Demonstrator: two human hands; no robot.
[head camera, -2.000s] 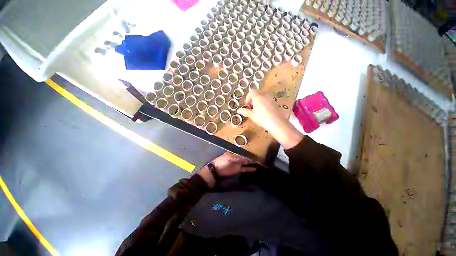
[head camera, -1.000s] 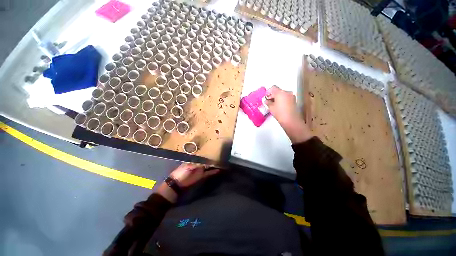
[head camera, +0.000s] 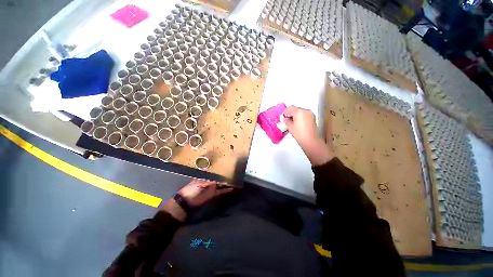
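Short hollow ring parts (head camera: 165, 153) stand upright in rows on the brown left-hand board (head camera: 216, 160). One ring part stands apart near its front edge. The board's right strip is bare and stained. A pink pad with a white centre (head camera: 268, 120) lies on the white table right of this board. My right hand (head camera: 301, 125) is over the pad's right side, fingertips pinched at the white centre around a small ring part, mostly hidden by the fingers. My left hand (head camera: 201, 193) is at the left-hand board's front edge, fingers extended, with nothing visible in it.
The right-hand board (head camera: 378, 162) has ring rows at its far end. Full boards (head camera: 302, 24) stand at the back and right. A blue cloth (head camera: 86, 74) and a flat pink piece (head camera: 130, 15) lie at the left. Yellow lines (head camera: 81, 170) mark the grey floor.
My right hand has moved right from the ring rows to the pink pad, and has stayed there since the middle frame. My left hand remains by the board's front edge. The view has shifted.
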